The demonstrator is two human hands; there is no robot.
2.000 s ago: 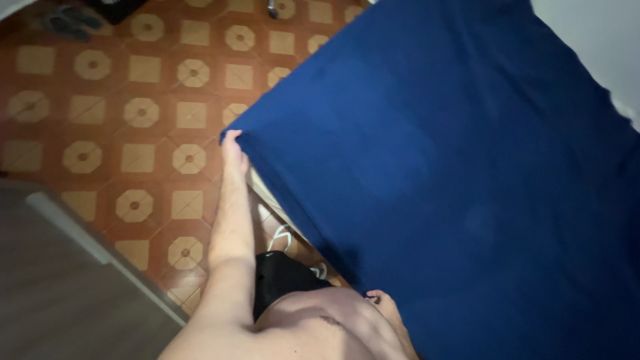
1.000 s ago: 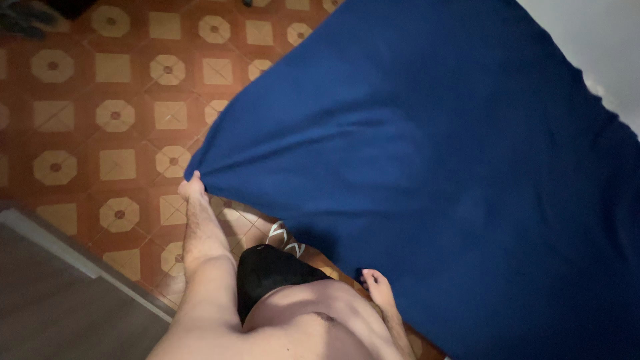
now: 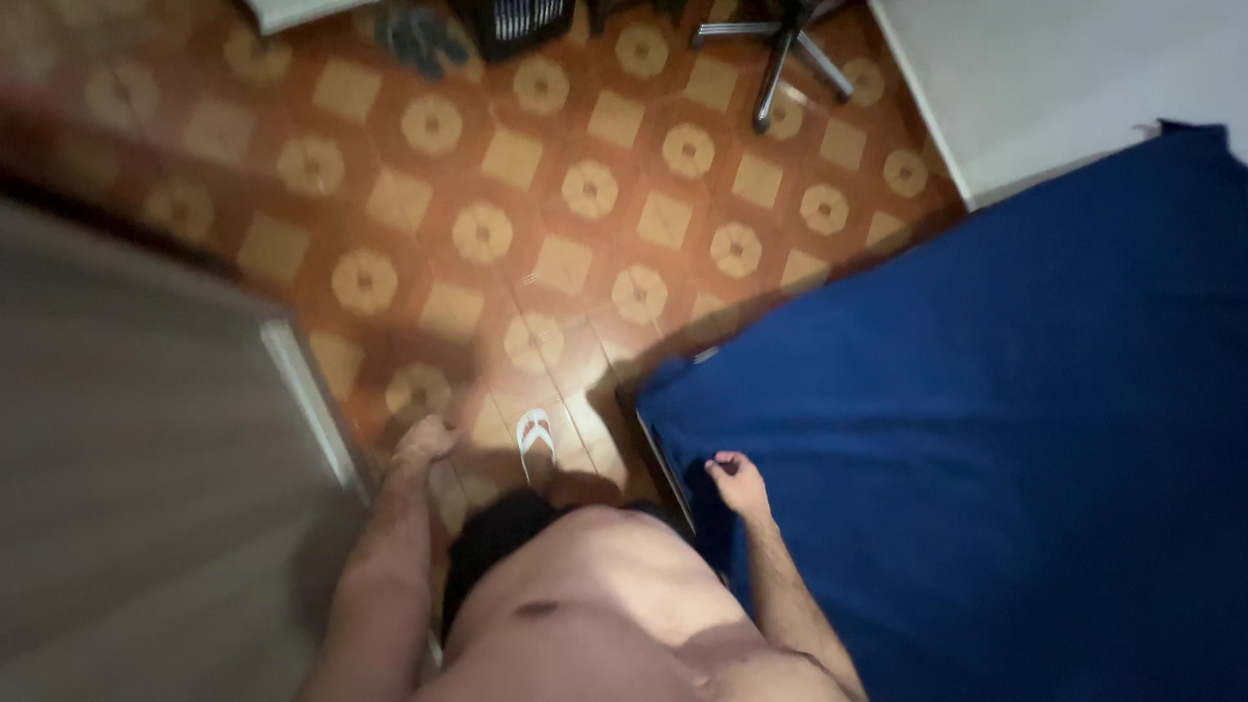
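Observation:
A dark blue cloth sheet (image 3: 936,409) covers the bed at the right, its near corner lying at the bed's edge. My left hand (image 3: 426,439) hangs over the tiled floor, away from the sheet, fingers curled with nothing visible in them. Over the left edge of the bed is my right hand (image 3: 738,483), its fingers loosely bent and apart, holding nothing that I can see. Whether it touches the sheet I cannot tell. A white-strapped flip-flop (image 3: 535,434) shows on the floor between my hands.
A grey panelled piece of furniture with a pale handle (image 3: 307,400) stands at the left. Further off are dark shoes (image 3: 419,37), a black plastic basket (image 3: 522,24) and a chair's metal star base (image 3: 780,44). A white wall (image 3: 1053,78) borders the bed.
My left hand has let go of the sheet's corner and moved away from it. The corner, pulled outward a second ago, now lies at the bed's edge. The view has swung considerably.

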